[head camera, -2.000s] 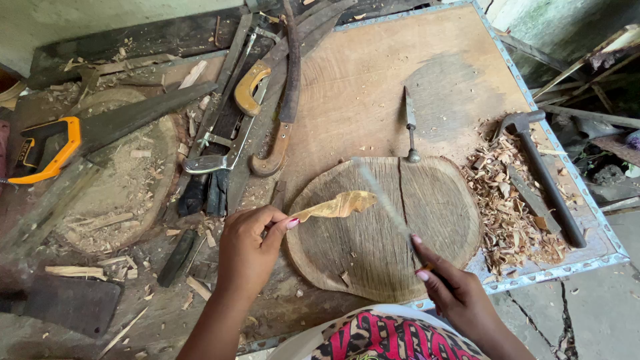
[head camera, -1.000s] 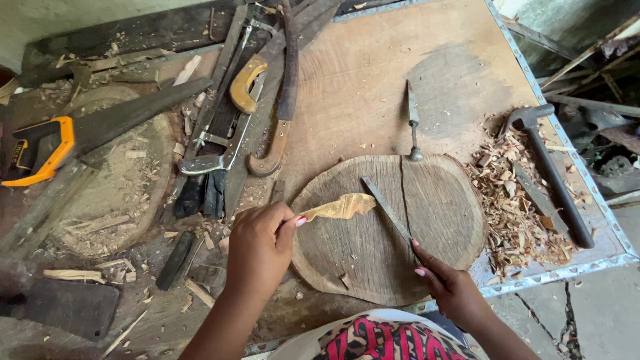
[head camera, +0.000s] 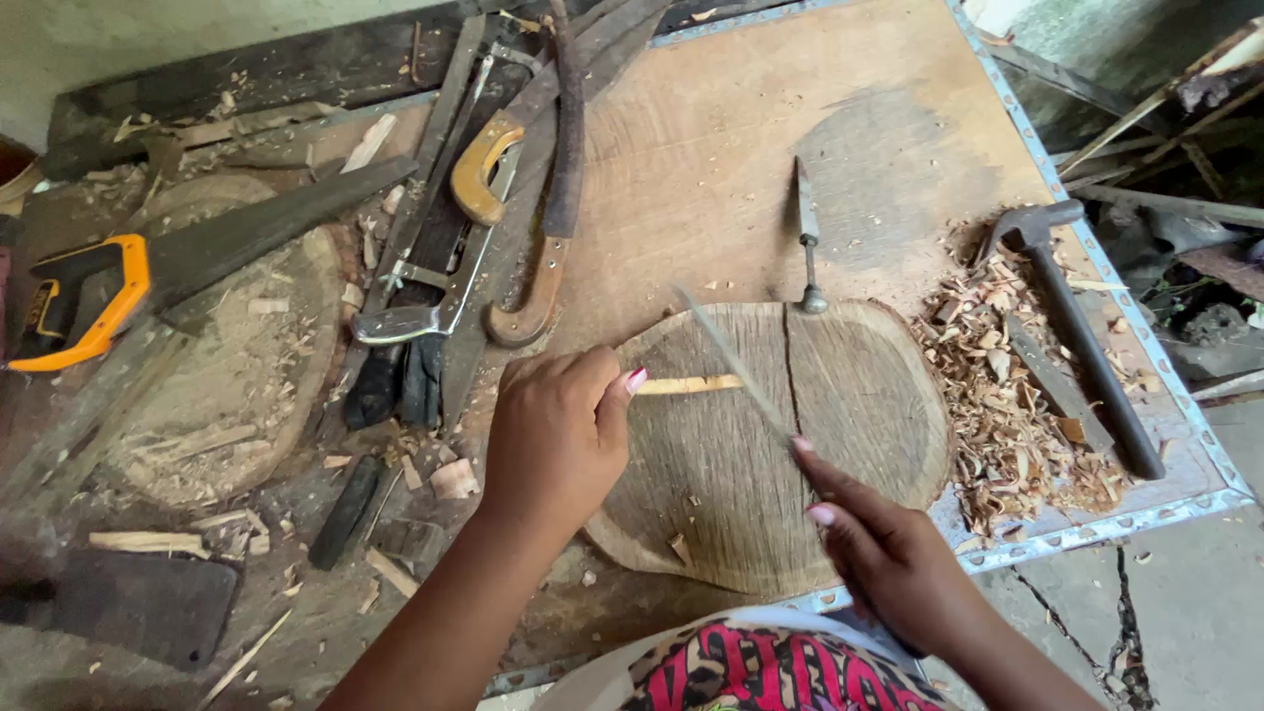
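A small carved piece of pale wood (head camera: 691, 384) is pinched in my left hand (head camera: 568, 425), edge-on above a round slab of wood (head camera: 711, 474). My right hand (head camera: 879, 543) grips a slim file or blade (head camera: 736, 360), slightly blurred, whose length crosses the free end of the carved piece; whether the two touch I cannot tell. A dark crack runs down the slab. By the slab's far edge lies a small pointed knife (head camera: 808, 232) with a round metal knob at its end.
On the right, wood shavings (head camera: 997, 395) lie beside a hammer (head camera: 1081, 336) and a flat metal piece (head camera: 1057, 380). To the left are an orange-handled saw (head camera: 118, 296), a hacksaw (head camera: 405, 321), curved wooden handles (head camera: 484, 173), a second slab (head camera: 247, 365) and a dark cleaver-like blade (head camera: 148, 602).
My left hand has turned the carved piece from its broad face to its narrow edge. The tool in my right hand has shifted and still crosses near the piece's tip.
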